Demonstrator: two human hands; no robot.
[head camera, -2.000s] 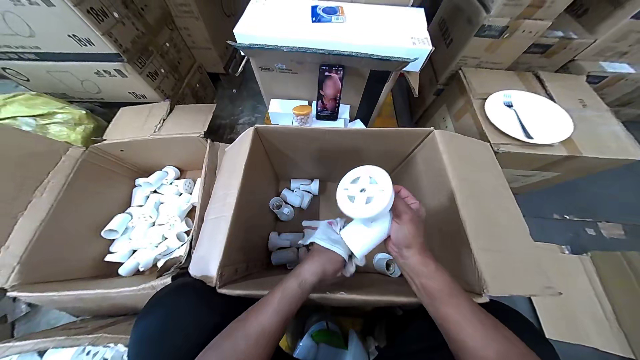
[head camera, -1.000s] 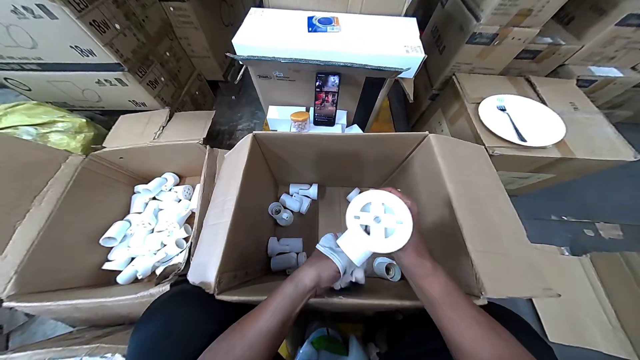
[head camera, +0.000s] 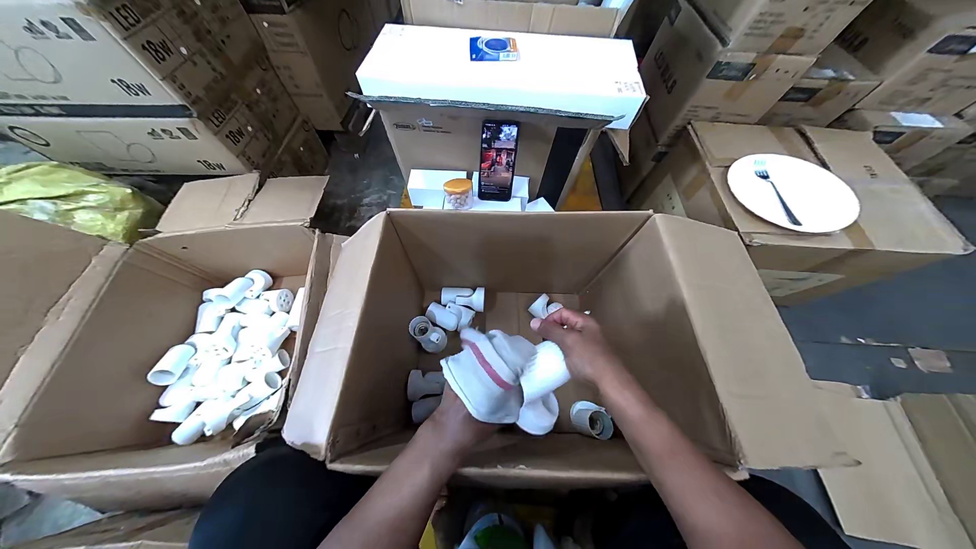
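Note:
Over the middle cardboard box (head camera: 526, 252), my left hand (head camera: 465, 415) holds a white cloth with a red stripe (head camera: 492, 366), and a white plastic fitting (head camera: 547, 370) rests against the cloth. Close by on the right is my right hand (head camera: 576, 339), its fingers bent near the fitting; whether they grip anything is unclear. Several white plastic fittings (head camera: 461, 305) lie inside at the left, one small fitting (head camera: 541, 306) is beyond my right fingers, and another fitting (head camera: 592, 419) lies below my right wrist. The cloth hides part of the box floor.
At left, an open cardboard box (head camera: 69, 389) holds a pile of white fittings (head camera: 229, 351). Behind the middle box, a phone (head camera: 499, 160) stands beside an orange-lidded jar (head camera: 458, 194). A white plate (head camera: 793, 193) with a fork (head camera: 779, 194) sits on a closed carton (head camera: 877, 221) at right.
The round, slotted white face held up by my hands in the earlier frames is no longer seen. The striped cloth is now spread over my left hand, and my right fingers have come into view.

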